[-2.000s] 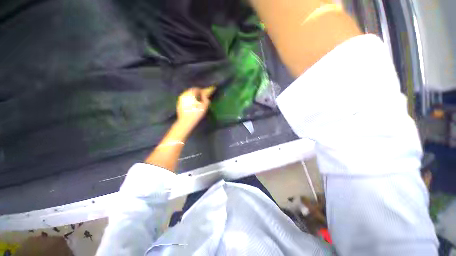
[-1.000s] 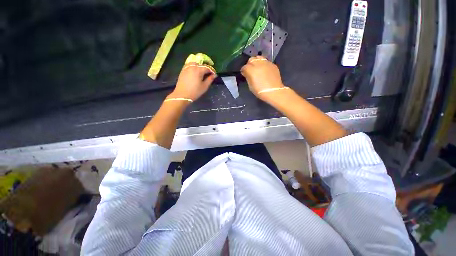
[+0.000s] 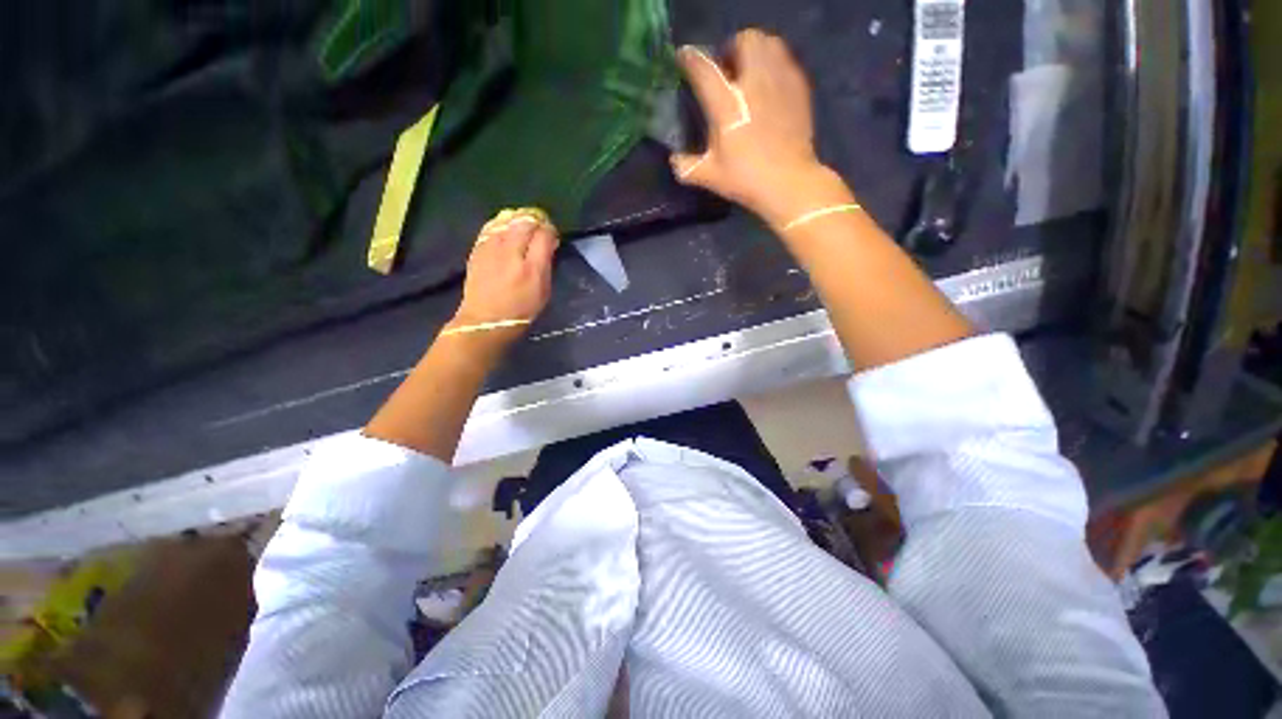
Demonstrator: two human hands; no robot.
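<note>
Black fabric, green where lit, lies wrinkled across the table at left and centre. My left hand is closed on the fabric near its front edge, left of a small pale triangle. My right hand is at the fabric's right edge with thumb and forefinger spread. A grey plate weight shows between them, mostly hidden by the hand, so I cannot tell if it is gripped. A yellow-lit strip lies on the fabric left of my left hand.
A white remote control and a dark rounded object lie at right. The pale table edge rail runs in front of me. Metal machine rails stand at the right end. A brown box is below at left.
Both hands come into view together at the fabric's edge. In the last second my right hand has moved up over the plate weight and spread its fingers; my left hand stays by the edge.
</note>
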